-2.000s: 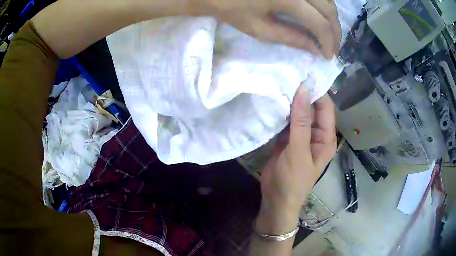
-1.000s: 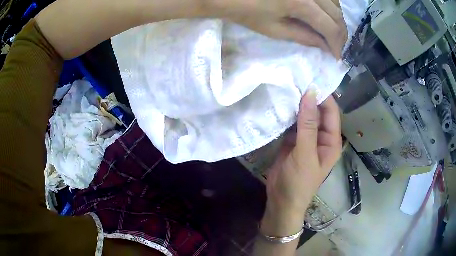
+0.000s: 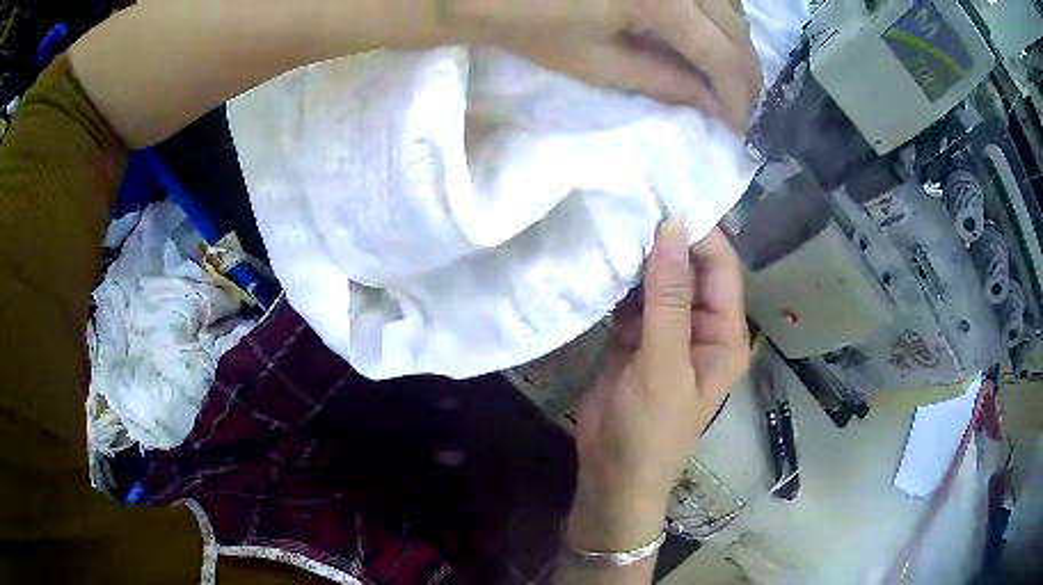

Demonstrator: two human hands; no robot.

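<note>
A white garment piece hangs in folds at the centre, its curved lower edge over the lap. My left hand reaches across the top and lies on the cloth near the machine, its fingertips at the cloth's right end. My right hand pinches the curved edge between thumb and fingers, below and left of that end. The off-white sewing machine stands just right of the cloth. The needle area is hidden by cloth and hand.
A crumpled white pile lies at left by a blue bin. A plaid apron covers the lap. A dark slim tool and a white slip lie on the table at right. A control box is upper right.
The whole view has shifted slightly, so things appear a little further left. My right hand sits slightly lower along the cloth's edge. Both hands keep their hold.
</note>
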